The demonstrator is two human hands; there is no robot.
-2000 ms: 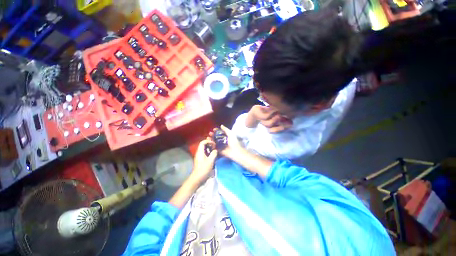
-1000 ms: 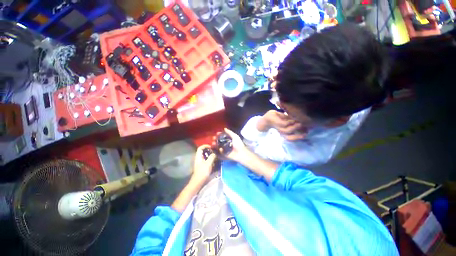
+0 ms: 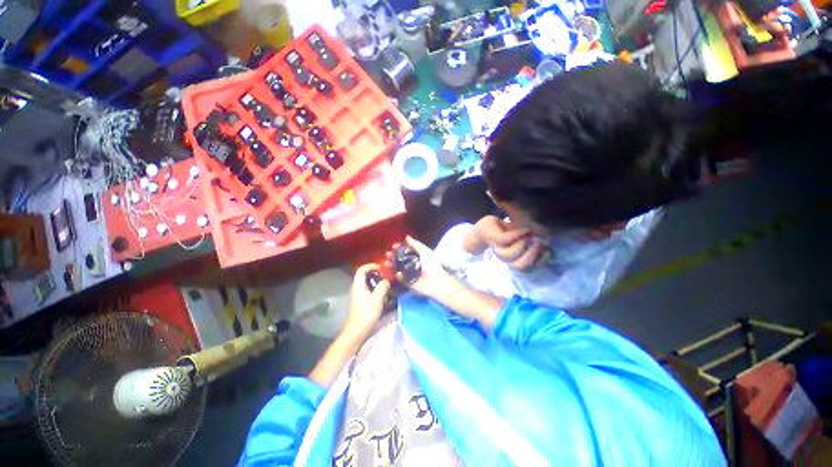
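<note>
My left hand (image 3: 365, 290) is at chest height, fingers bent around a small dark piece (image 3: 373, 279). My right hand (image 3: 426, 271) is close beside it and holds a small black electronic unit (image 3: 406, 262) between its fingers. The exact type of both pieces is too small to tell. A red-orange compartment tray (image 3: 351, 114) with dark units in many cells lies at an angle on similar trays, beyond my hands to the left.
A person with dark hair (image 3: 584, 146) sits close on the right. A white ring (image 3: 415, 166) lies beside the trays. A flat red tray (image 3: 137, 219) holds white leads. A pedestal fan (image 3: 150, 392) stands lower left. Blue bins (image 3: 119, 46) are at the back.
The view has shifted slightly, and the bench and trays sit a little lower in the picture than one second ago. Both hands still hold their dark pieces close together.
</note>
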